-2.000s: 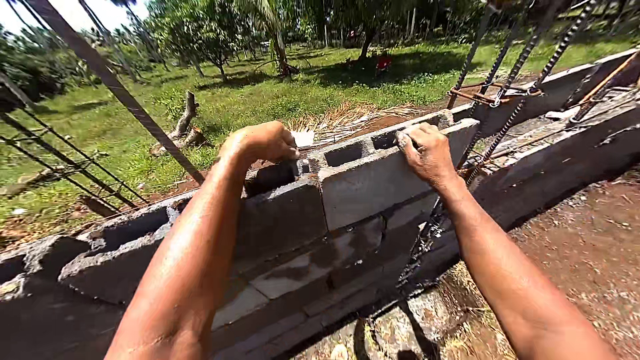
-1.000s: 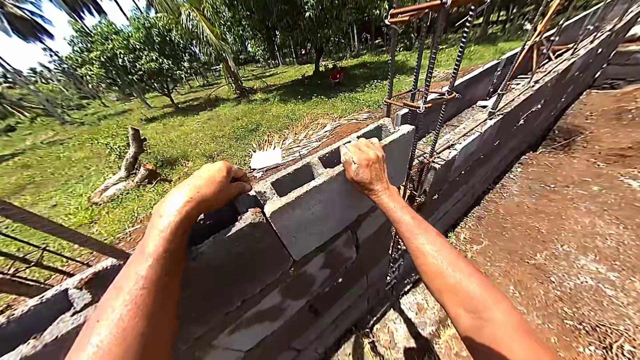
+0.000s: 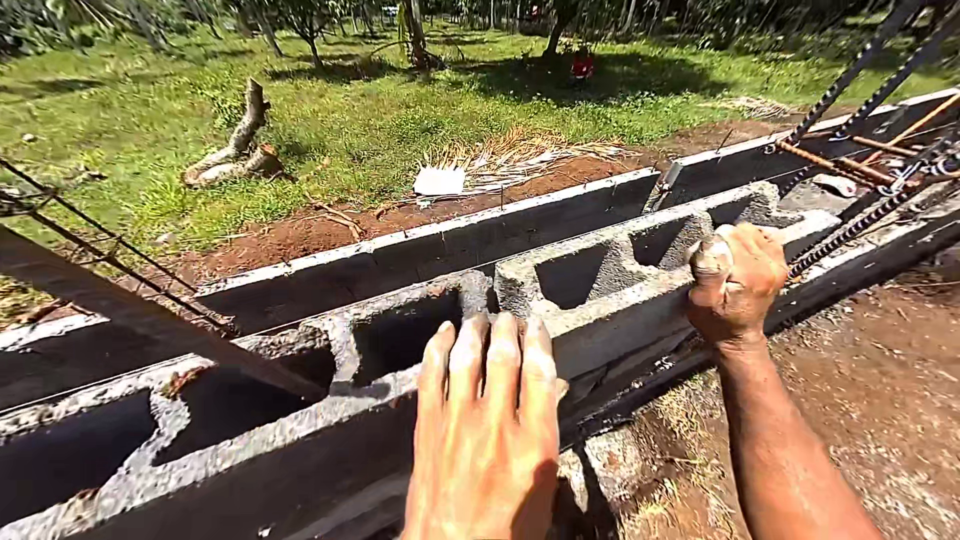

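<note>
A hollow concrete block [image 3: 600, 330] sits on top of a block wall, its open cores facing up. My right hand [image 3: 739, 281] is curled in a fist over the block's near top edge, toward its right end; whether it grips the edge is hard to tell. Across the joint at the block's left end lies my left hand [image 3: 487, 367], palm down, its fingers straight and close together, holding nothing. Left of that joint, another hollow block [image 3: 300, 420] continues the row, with its cores also showing.
Ribbed steel rebar [image 3: 855, 90] with tie rings [image 3: 840, 161] rises at the right. A slanted bar [image 3: 150, 307] enters a core at the left. Behind runs a second low wall [image 3: 427, 236]. Farther back are a tree stump [image 3: 240, 142], a white sheet [image 3: 439, 181] and dry fronds [image 3: 525, 154].
My left hand has left its earlier bent hold near the block's left end and now lies flat over the joint. The right hand stays on the block's near edge. The view has tilted down.
</note>
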